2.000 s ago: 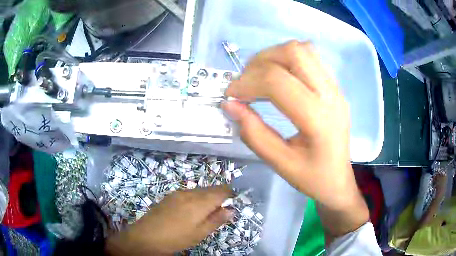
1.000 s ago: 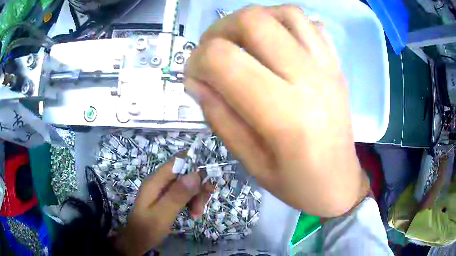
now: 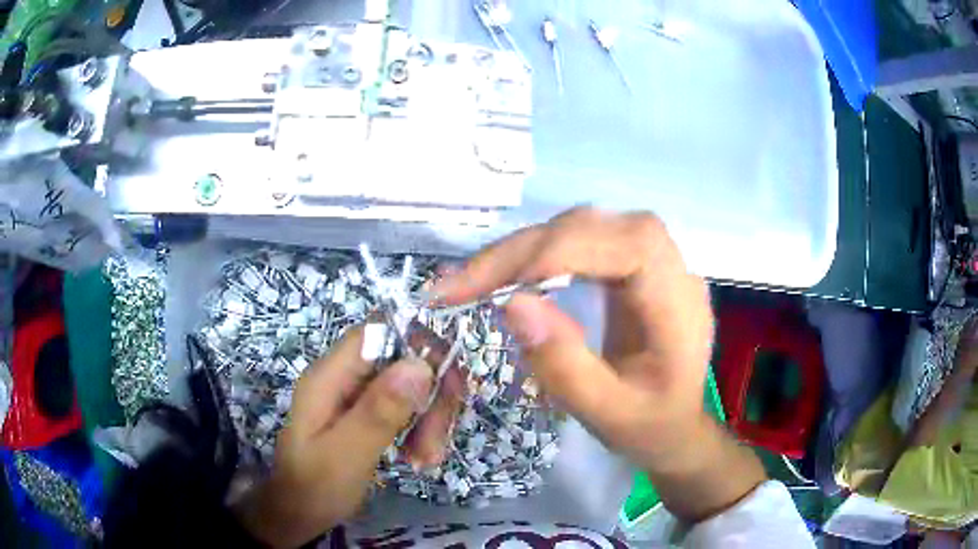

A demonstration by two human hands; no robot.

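Observation:
My left hand [image 3: 365, 413] holds several white pin parts [image 3: 379, 340] between its fingers above the work bin, which is heaped with the same parts [image 3: 268, 311]. My right hand [image 3: 633, 343] is just right of it, with a thin silvery pin part [image 3: 515, 290] between thumb and fingers; its fingertips reach the parts in my left hand. The fixture [image 3: 354, 118] lies beyond both hands, and no hand touches it.
The translucent collecting tray [image 3: 686, 161] is behind and right, with several pin parts near its far side. A dark rod [image 3: 215, 108] runs left of the fixture. Small loose parts [image 3: 139, 343] lie left of the bin. A red stool [image 3: 767, 375] is at the right.
My right hand has moved from the fixture back toward me, to my left hand over the bin. My left hand has risen from the heap with parts. The view has shifted.

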